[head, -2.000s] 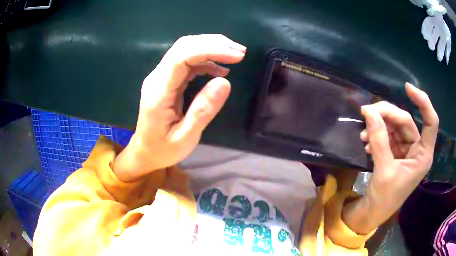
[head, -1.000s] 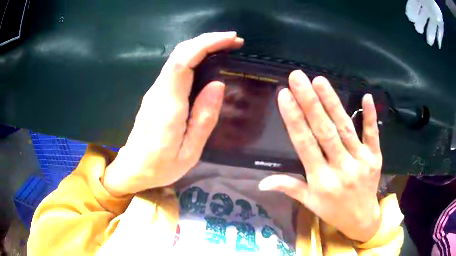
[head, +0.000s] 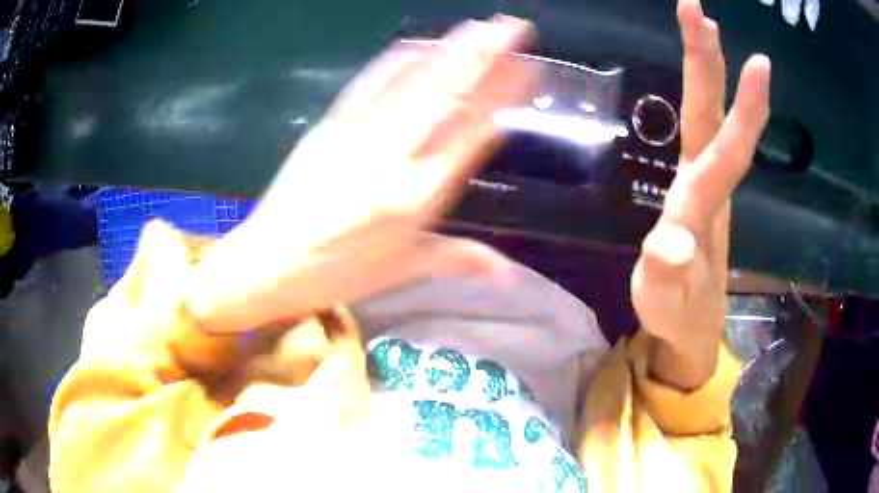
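Note:
The black video player unit (head: 578, 207) lies on the dark green bench in front of me. Its glossy screen (head: 569, 101) shows a bright reflection, and the silver-ringed dial (head: 655, 120) and small buttons show at its right. My left hand (head: 414, 144), blurred, is stretched flat over the unit's left part and hides it; I cannot tell if it touches. My right hand (head: 699, 183) is edge-on at the unit's right end, fingers raised and spread, holding nothing. A black wrist strap (head: 785, 144) lies beyond it.
The bench top (head: 212, 106) is dark green and shiny. A white glove (head: 798, 12) is cut off by the top edge at right. A blue mesh crate (head: 159, 226) stands below the bench's near edge at left. Clear film (head: 761, 356) lies at the lower right.
My left hand has left the unit's left end and swung across its face. My right hand has come off the screen and turned edge-on at the right end, uncovering the dial and buttons.

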